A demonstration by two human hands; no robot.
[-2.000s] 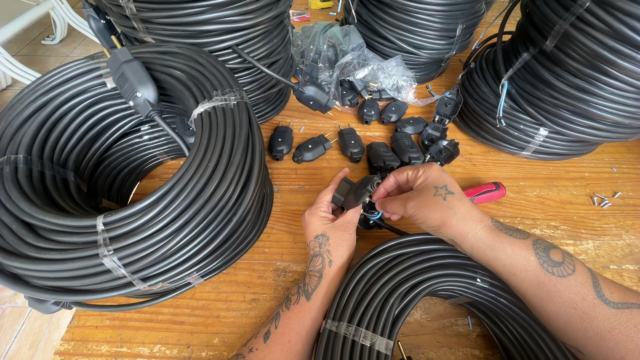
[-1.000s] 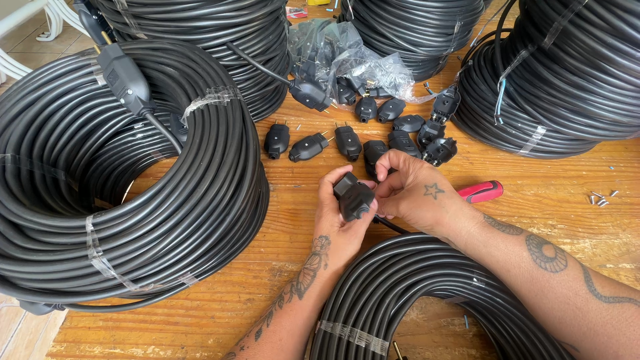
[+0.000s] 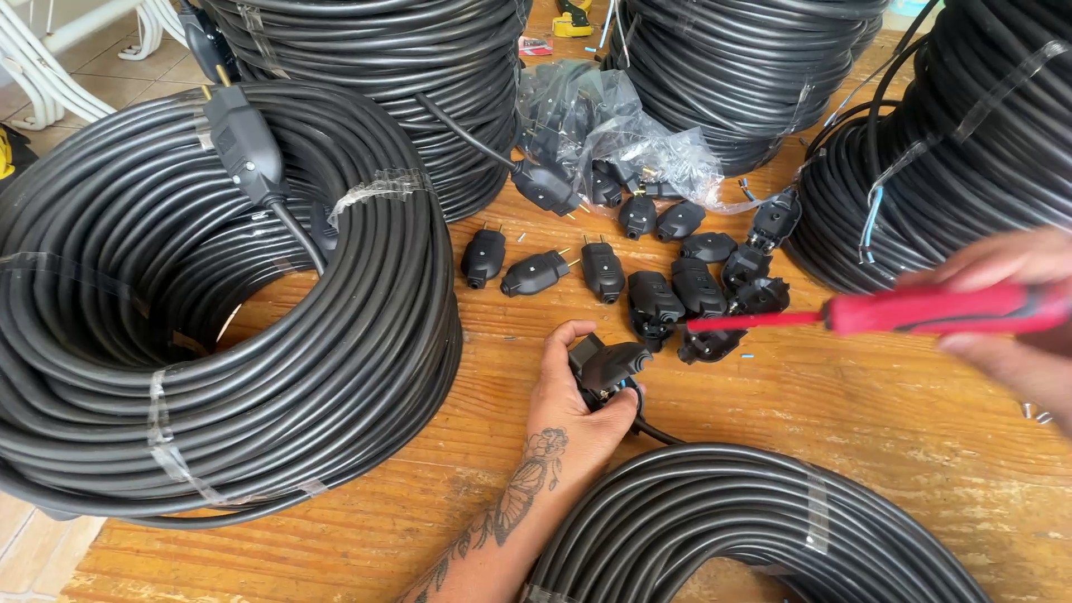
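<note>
My left hand (image 3: 584,394) grips a black electrical connector (image 3: 610,368) whose housing stands partly open, with blue wire showing inside. A black cable runs from it to the coil (image 3: 754,494) at the bottom. At the right, blurred, my right hand (image 3: 1005,310) is closed on a screwdriver (image 3: 946,310) with a red handle and red shaft. Its shaft points left, toward the loose connector parts. Behind my left hand lie several black two-pin plugs (image 3: 602,270) and black connector housings (image 3: 697,286).
A large taped cable coil (image 3: 167,419) fills the left, with a plug (image 3: 243,138) resting on it. More coils (image 3: 729,75) stand behind and at the right (image 3: 988,142). A clear plastic bag (image 3: 636,126) holds black parts. Small screws (image 3: 1043,416) lie at the right edge.
My right hand has left the connector and moved right; it now holds the screwdriver that lay on the table before. My left hand still has the connector.
</note>
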